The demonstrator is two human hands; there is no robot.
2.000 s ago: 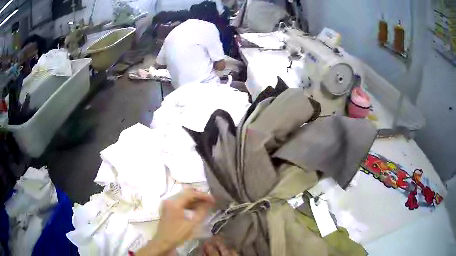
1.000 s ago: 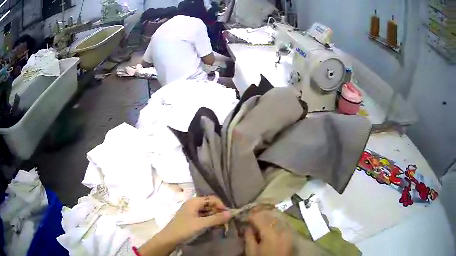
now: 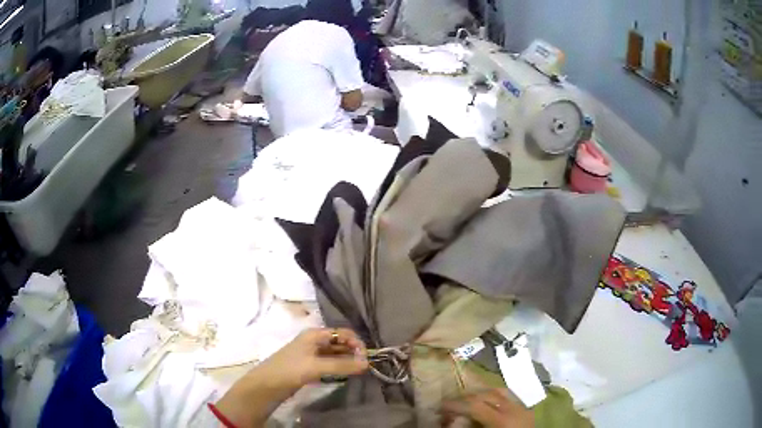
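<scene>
A tied bundle of grey-brown, dark and olive-green cut fabric pieces (image 3: 418,226) lies in front of me, gathered by a cloth tie (image 3: 390,364) around its middle. My left hand (image 3: 322,359) is at the tie, thumb and fingertips pinched on its left end. My right hand (image 3: 489,410) is low at the frame's bottom edge, on the bundle's near part, partly cut off and blurred; its fingertips' hold is unclear. A white paper tag (image 3: 520,374) hangs at the bundle's right.
White cut pieces (image 3: 221,259) are heaped on the left. A cream sewing machine (image 3: 535,117) and pink container (image 3: 590,167) stand behind. A floral sticker (image 3: 660,299) is on the white table (image 3: 668,384). A person in white (image 3: 305,79) bends over beyond. Bins stand at left.
My right hand has moved right and down, away from the tie. My left hand stays at the tie, shifted slightly left. The tie's loops now show between the hands.
</scene>
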